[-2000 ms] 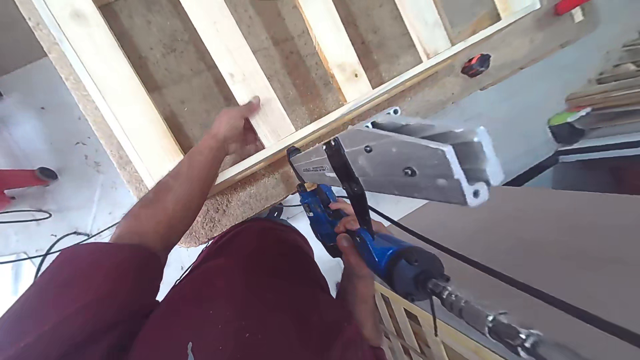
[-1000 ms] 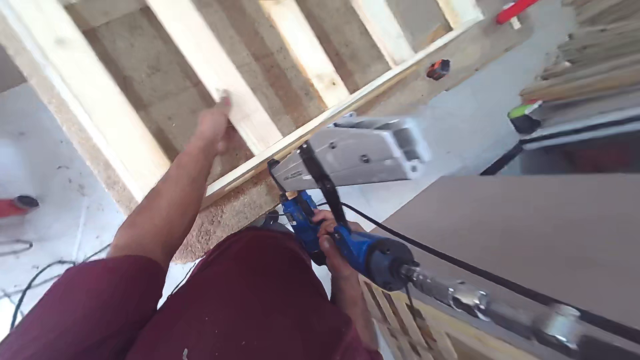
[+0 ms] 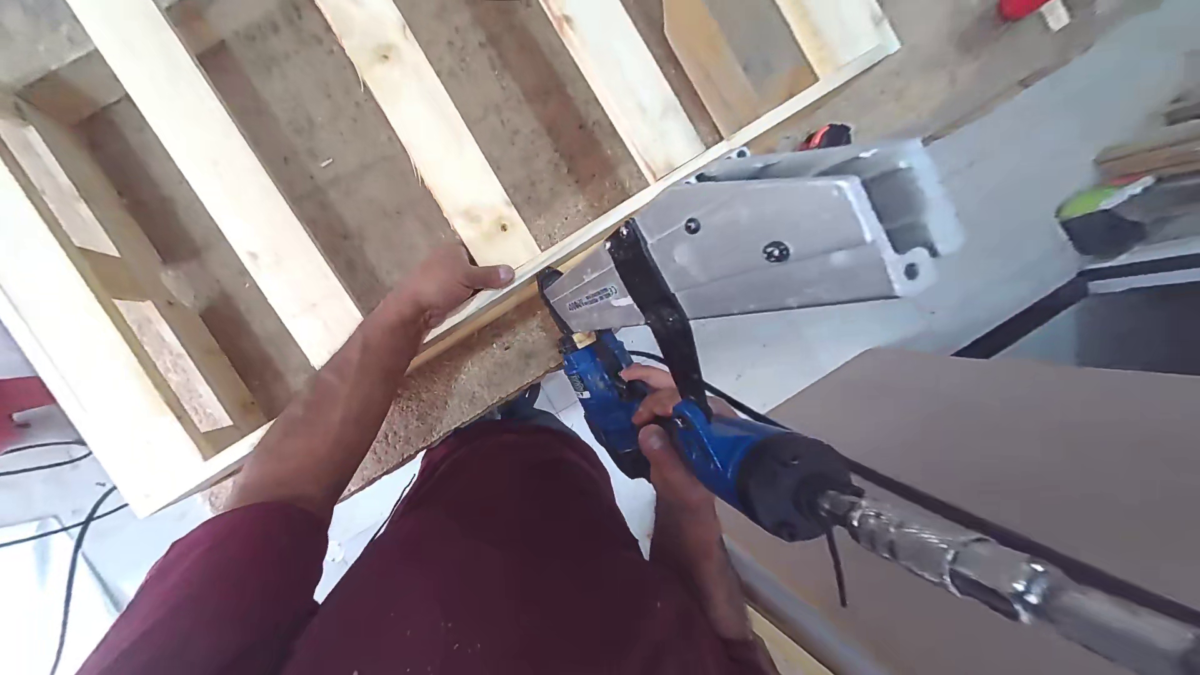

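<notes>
A slatted frame of pale wooden boards [image 3: 436,127] lies on a particle board [image 3: 478,375]. My left hand [image 3: 450,286] grips the frame's near edge at the end of one slat, thumb on the edge strip. My right hand [image 3: 661,412] is closed around the handle of a blue pneumatic nail gun [image 3: 605,394] with a grey metal magazine [image 3: 778,239]. Its nose meets the frame's near edge, just right of my left hand. An air hose fitting [image 3: 947,553] runs from the tool's rear to the lower right.
A tape measure [image 3: 827,137] and a red-handled tool [image 3: 1022,9] lie beyond the frame's edge. At right are a large brown panel [image 3: 1012,450], a green and black object [image 3: 1106,214] and stacked boards [image 3: 1153,150]. Black cables [image 3: 80,553] cross the floor at left.
My left hand has moved from the upper face of a slat to the frame's near edge, close to the nail gun's nose. My right hand still holds the nail gun. The view has shifted.
</notes>
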